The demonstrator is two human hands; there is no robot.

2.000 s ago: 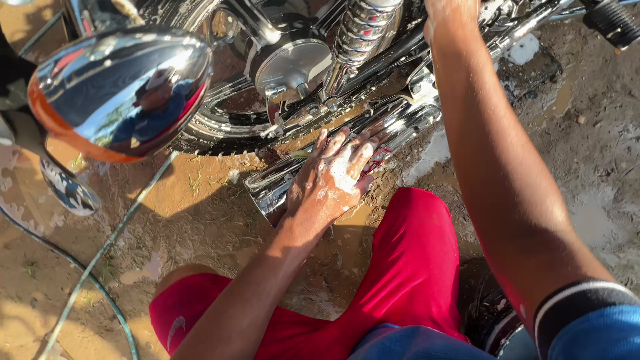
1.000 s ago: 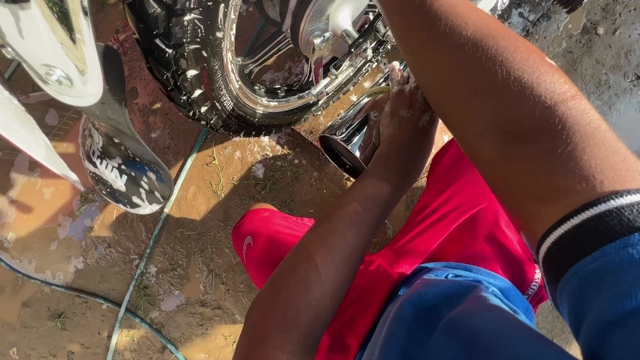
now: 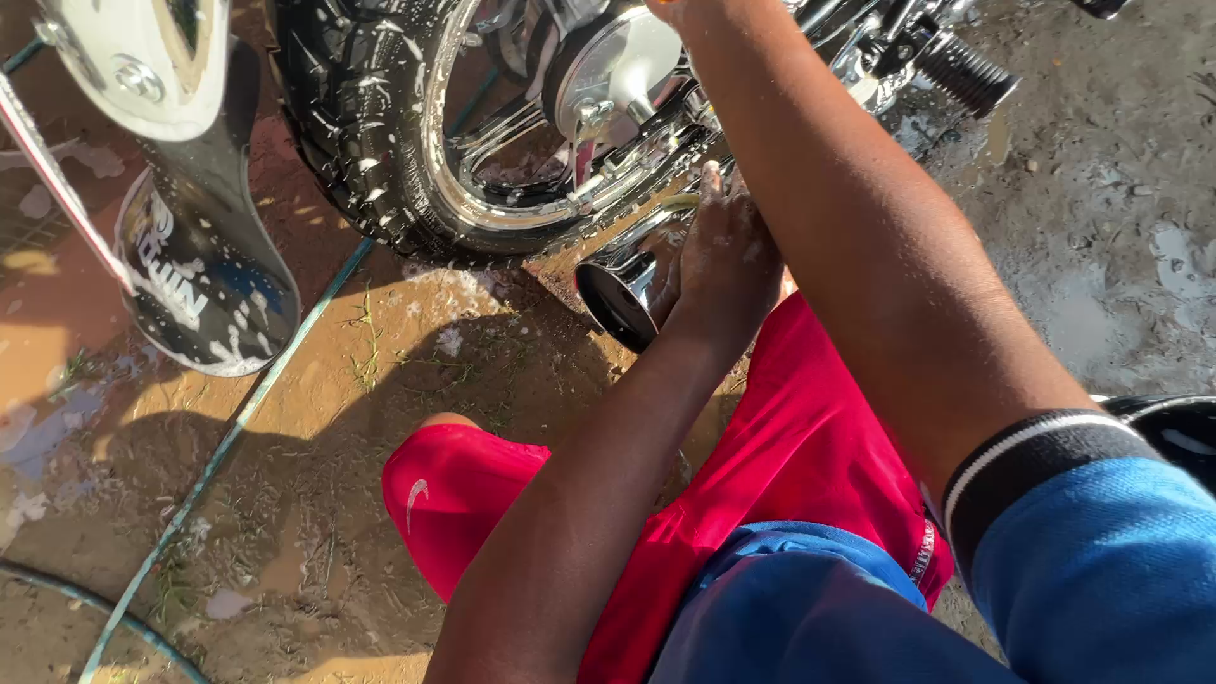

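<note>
My left hand (image 3: 730, 249) rests on the chrome exhaust silencer (image 3: 655, 261) of a motorcycle, just in front of its open end, with fingers on the metal and suds on the skin. Only the wrist side of my right hand (image 3: 676, 8) shows, at the top edge beside the wheel hub (image 3: 617, 71); its fingers are out of frame. The soapy rear tyre (image 3: 366, 123) and its chrome rim (image 3: 446, 185) lie up and left of the silencer. A ribbed rubber footrest (image 3: 967, 74) sticks out to the right of my right forearm.
A black mudflap (image 3: 204, 256) with suds and lettering hangs below a white rear fender (image 3: 157, 66) at the left. A green hose (image 3: 223, 446) runs over wet, muddy ground (image 3: 313, 513). At the right edge is a glossy black curved object (image 3: 1173, 427).
The view has shifted toward the rear wheel since the oldest frame, where a chrome-and-orange lamp showed. My left hand stays on the silencer; my right hand has mostly left the frame.
</note>
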